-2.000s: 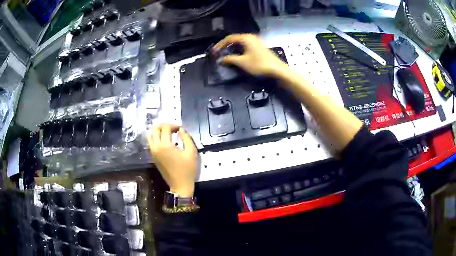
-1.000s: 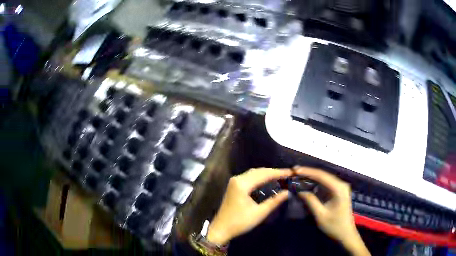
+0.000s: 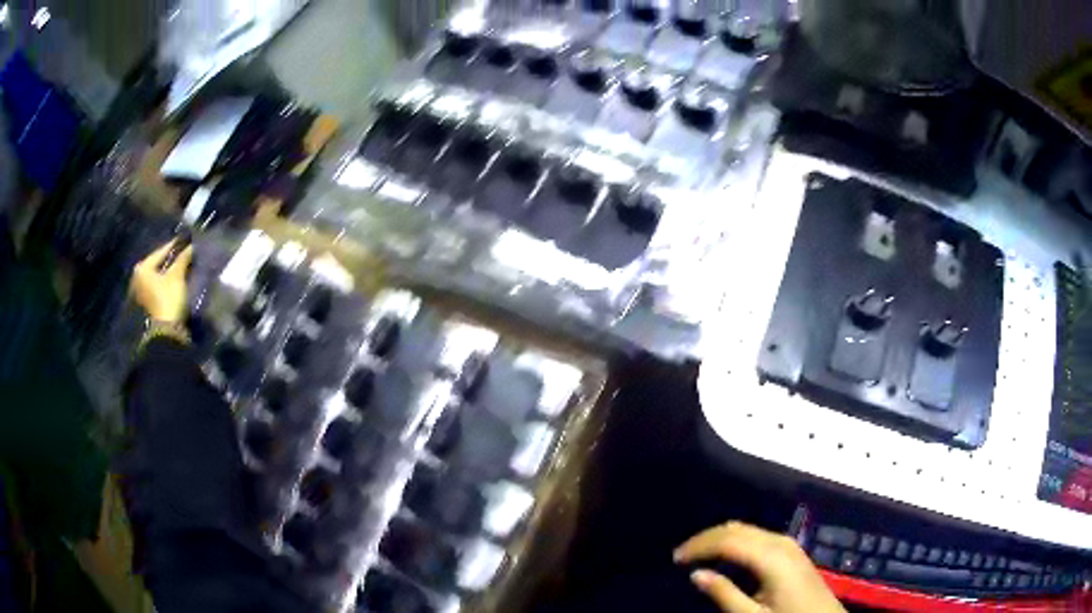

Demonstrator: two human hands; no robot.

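Black adapter housings (image 3: 862,335) with upward pins sit in the two near pockets of the black marking fixture (image 3: 826,258); its two far pockets show light bottoms without housings. My left hand (image 3: 162,285) is at the far left corner of the near blister tray (image 3: 401,461), which holds rows of dark housings. Something dark shows at its fingertips, too blurred to tell whether it is held. My right hand (image 3: 766,572) is at the lower edge, partly cut off, fingers apart and empty, in front of the white machine table (image 3: 766,437).
More blister trays of black housings (image 3: 509,180) lie behind the near tray, left of the machine table. A keyboard (image 3: 922,563) sits on the red-edged pull-out tray (image 3: 958,595) at the lower right. A printed mat (image 3: 1069,461) shows at the right edge.
The view has swung left from the fixture. My hands, together around a small dark part one second ago, are now apart: the left at the tray's far corner, the right lower and empty.
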